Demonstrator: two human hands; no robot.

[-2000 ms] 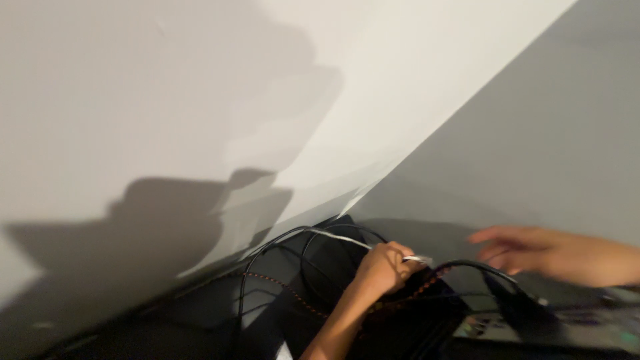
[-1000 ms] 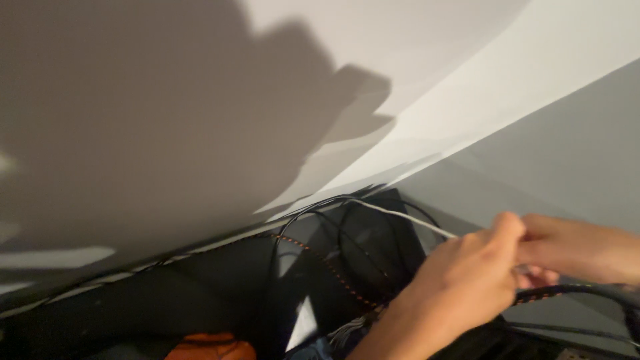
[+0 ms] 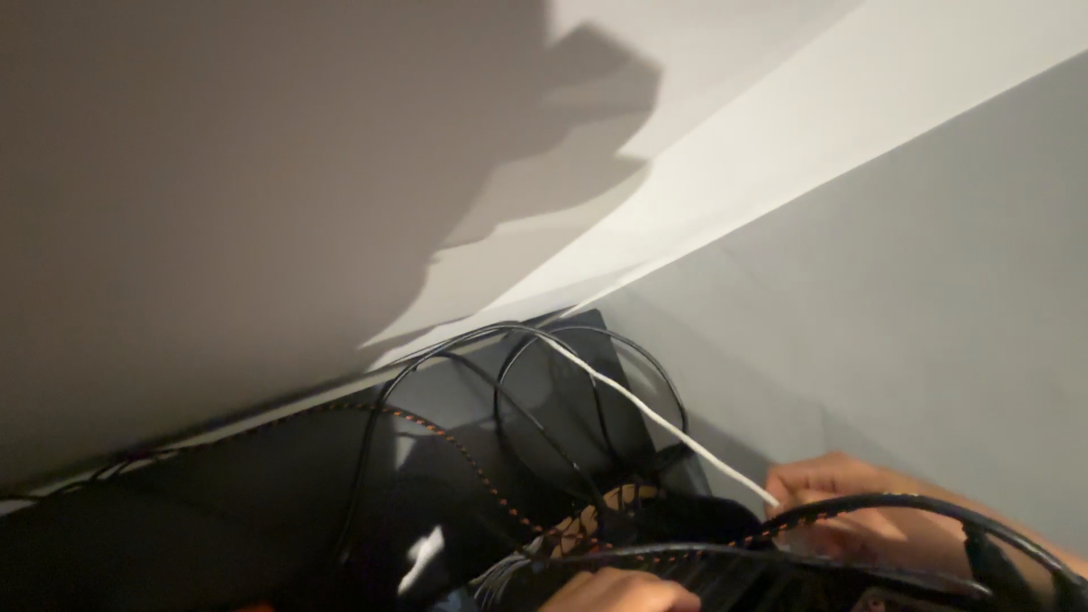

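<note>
My right hand (image 3: 850,501) is at the lower right with its fingers closed on the end of a white cable (image 3: 654,412). A thick black cable (image 3: 926,501) and an orange-and-black braided cable (image 3: 463,450) pass in front of that hand. At the bottom edge my left hand (image 3: 625,591) shows only in part, below another black cable (image 3: 722,551); whether it holds anything is hidden. Thin black cables (image 3: 501,382) loop to the left of the white one, over a dark flat surface (image 3: 561,399).
A pale wall (image 3: 255,212) with a large shadow rises on the left. A grey panel or wall (image 3: 918,297) stands on the right. Several cables run along the dark surface's back edge toward the left. Bundled thin wires (image 3: 501,578) lie near the bottom.
My left hand has moved down and away from my right hand; one second ago the two were together at the white cable. The right hand still has the cable's end.
</note>
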